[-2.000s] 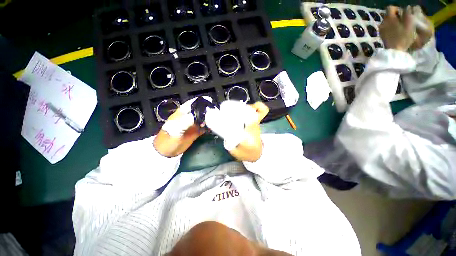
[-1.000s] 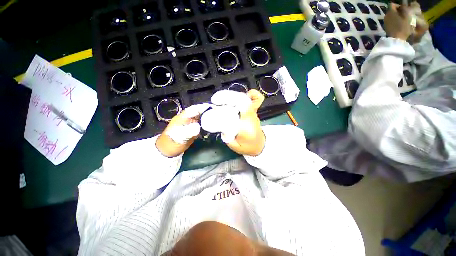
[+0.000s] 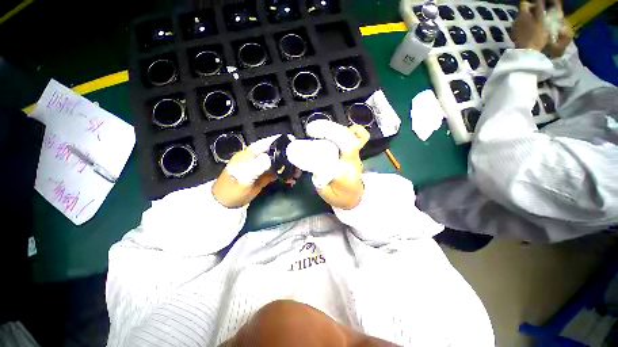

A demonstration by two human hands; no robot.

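Observation:
My left hand, with white covers on thumb and fingertips, holds a dark smartwatch body at the near edge of the black foam tray. The watch is tilted, nearly edge-on. My right hand is at its right side, with a white wiping cloth or finger covers against it; cloth and covers are hard to tell apart. Round watches with metal rims sit in the tray's pockets. The pocket just beyond my hands is empty, as is one at the back right.
Handwritten paper with a pen lies left. An orange stick, white wipes, a pump bottle and a white foam tray lie right. Another person's sleeves reach over that tray.
The watch has turned from being covered by the white cloth to nearly edge-on, its dark side showing. My right hand has moved slightly right. The other person's hands have shifted slightly.

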